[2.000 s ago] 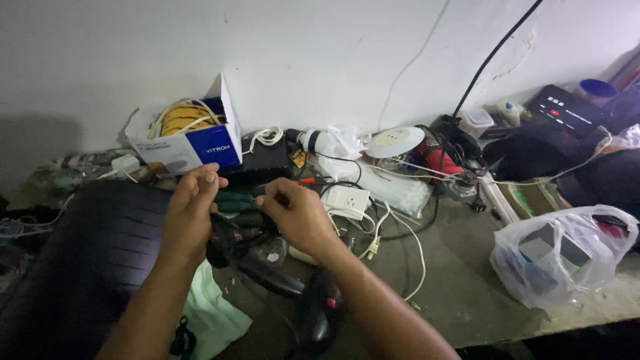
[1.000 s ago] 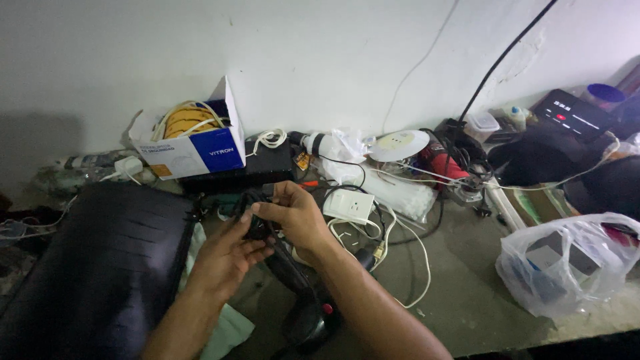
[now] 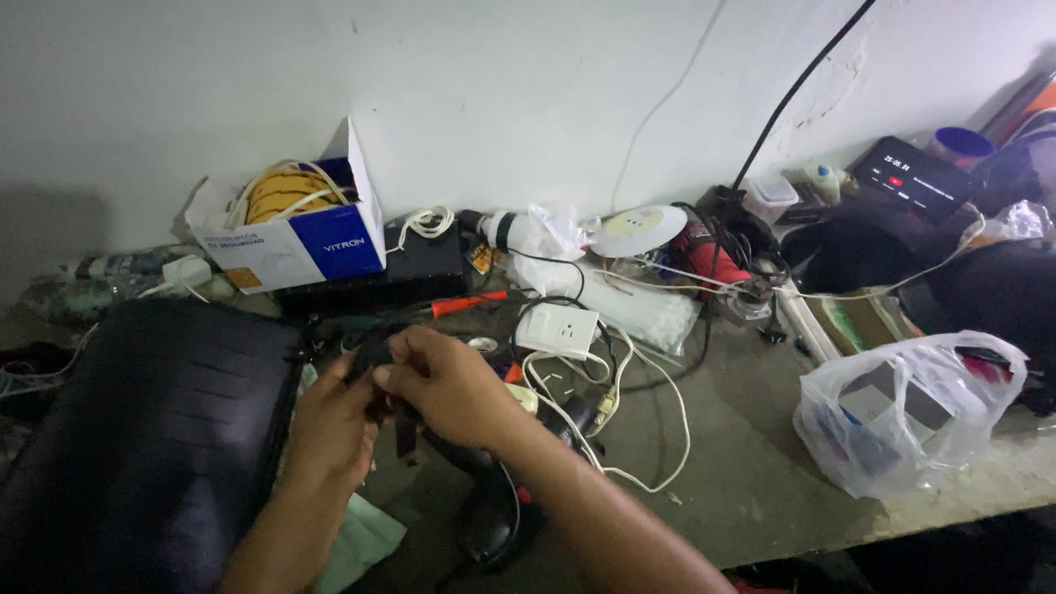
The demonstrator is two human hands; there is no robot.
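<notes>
My left hand (image 3: pixel 334 417) holds a dark strap-like piece (image 3: pixel 406 433) whose end hangs below the fingers. Thumb and fingertips of my right hand (image 3: pixel 437 384) pinch the same dark material from the right, close against the left hand. What the piece is exactly cannot be told. Beneath both hands lies a black object with a rounded end (image 3: pixel 487 520) and a small red button on its side. A pale green cloth (image 3: pixel 363 540) shows beside my left forearm. To the right of my right hand are a white electrical outlet box (image 3: pixel 557 330) and a looped white cable (image 3: pixel 686 429).
A large black ribbed case (image 3: pixel 157 429) fills the left. Behind it stands a Vitron box (image 3: pixel 289 252) with yellow material and cable. Clear plastic cable ties (image 3: pixel 648 313), a red tool (image 3: pixel 714 256), a lit phone (image 3: pixel 912 177) and a plastic bag (image 3: pixel 907 412) lie further right.
Two seconds ago my hands were apart, with dark material between them; they have come together around it. My right hand now covers part of it, and a strip hangs below.
</notes>
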